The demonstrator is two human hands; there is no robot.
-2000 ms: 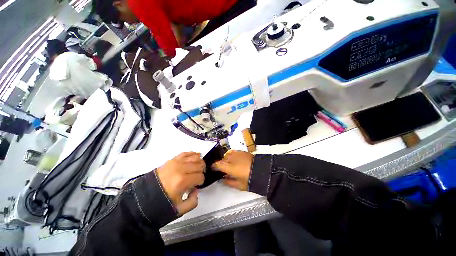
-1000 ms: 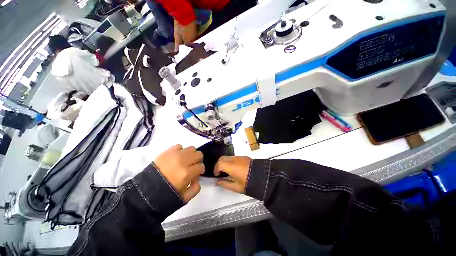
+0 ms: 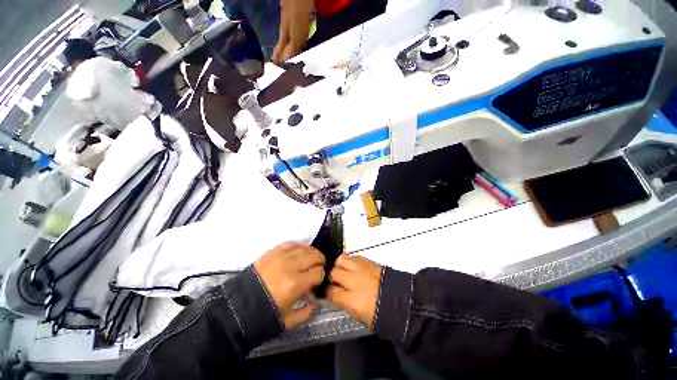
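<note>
A small black piece (image 3: 327, 241) runs from just below the presser foot and needle (image 3: 329, 198) toward me, at the right edge of a white garment panel (image 3: 215, 241) with a black edge. My left hand (image 3: 291, 280) holds the black piece from the left with bent fingers. My right hand (image 3: 356, 286) pinches it from the right. Both hands are close together near the table's front edge. The fingertips hide the lower end of the piece.
The white sewing machine (image 3: 445, 89) stands behind my hands. Right of the needle are a tan block (image 3: 370, 208), black cut pieces (image 3: 423, 182), pens (image 3: 495, 189) and a smartphone (image 3: 586, 189). A panel bundle (image 3: 111, 215) lies left. A person's hand (image 3: 294, 31) shows behind.
Both hands have moved toward me, away from the needle. The black piece now looks narrower and stretches between needle and fingers. The white panel lies farther right, beside it. The person behind has shifted.
</note>
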